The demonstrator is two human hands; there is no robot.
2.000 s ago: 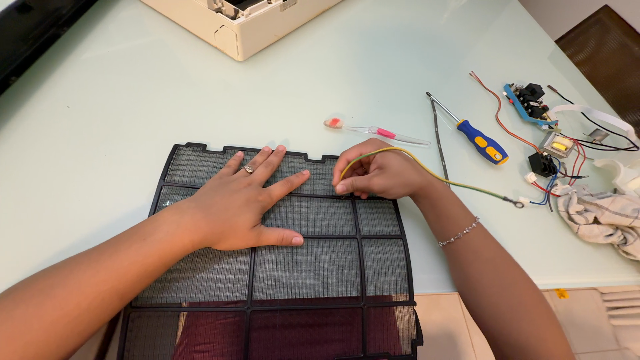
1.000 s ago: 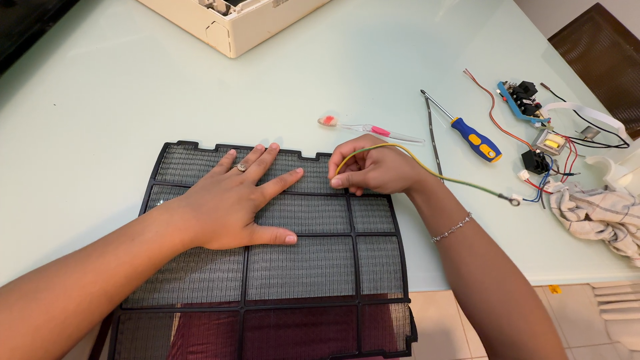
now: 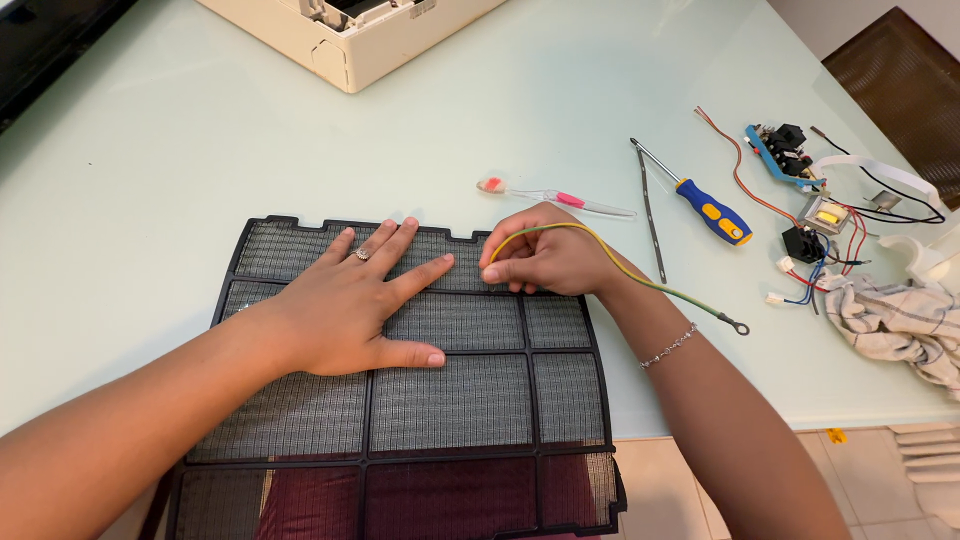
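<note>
A black-framed mesh air filter [image 3: 450, 382] lies across the near table edge, its lower part over the lap. My left hand [image 3: 349, 307] rests flat on the mesh with its fingers spread. At the filter's upper right, my right hand [image 3: 551, 251] pinches one end of a yellow-green wire [image 3: 616, 261] between thumb and fingers, close to the mesh. The wire runs back over that hand and forearm to a ring terminal [image 3: 739, 328]. The pinched tip is hidden by the fingers.
Beyond my right hand lie a clear toothbrush [image 3: 570, 200], a thin dark strip [image 3: 651, 217] and a blue-yellow screwdriver [image 3: 716, 214]. Circuit parts with wires [image 3: 787, 157] and a checked cloth [image 3: 889, 322] lie farther right. A cream plastic housing [image 3: 352, 56] stands at the back.
</note>
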